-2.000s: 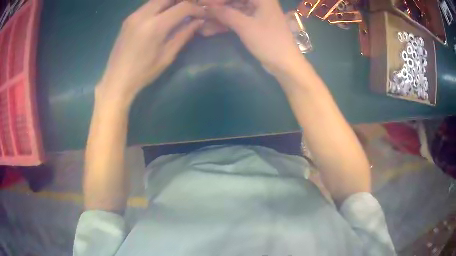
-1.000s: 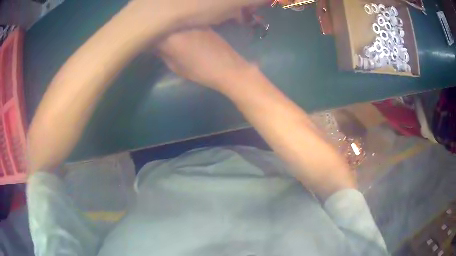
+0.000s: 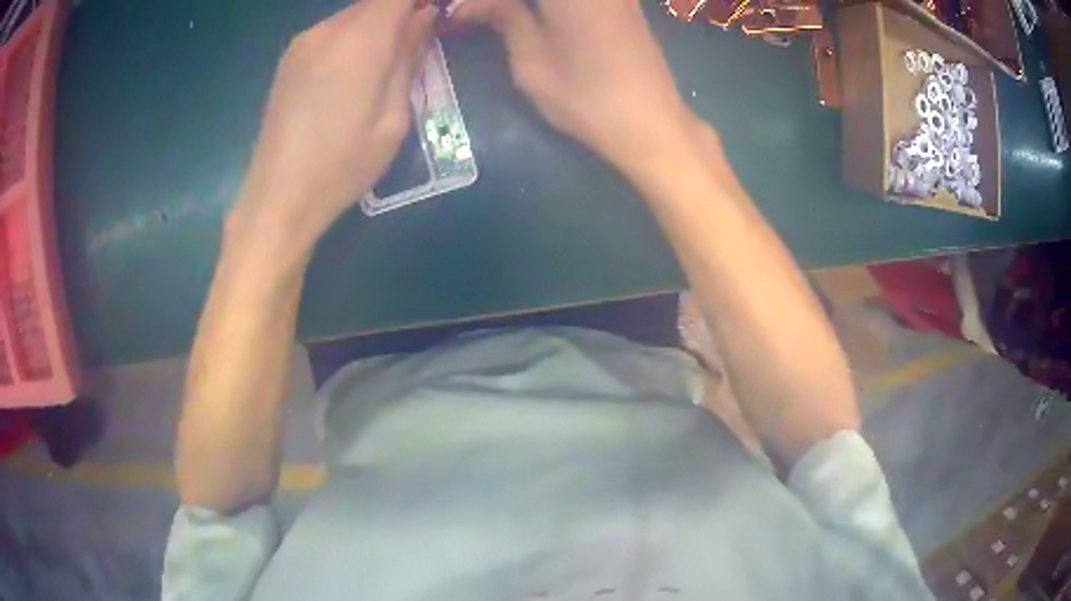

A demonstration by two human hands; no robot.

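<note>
A clear housing frame [image 3: 455, 180] with a green circuit board [image 3: 446, 137] lies in front of me at the top centre, its windowed end towards me. My left hand [image 3: 352, 106] holds the frame along its left side; its fingertips are near the picture's top edge. My right hand [image 3: 587, 71] has its fingertips at the frame's far end, close to the left fingertips. A small pale thing shows between the fingertips, too small to name. The far end of the frame is hidden by the hands and cut off by the edge.
A brown carton [image 3: 863, 106] with white rings [image 3: 940, 129] stands at right. Copper-orange plates [image 3: 752, 14] lie at the upper right, beside another brown carton. A pink tray [image 3: 41, 235] stands at the left edge. The green bench's front edge runs below my hands.
One second ago my left arm reached across to the upper right, over my right arm. Now both hands are together at the top centre and the frame shows between them.
</note>
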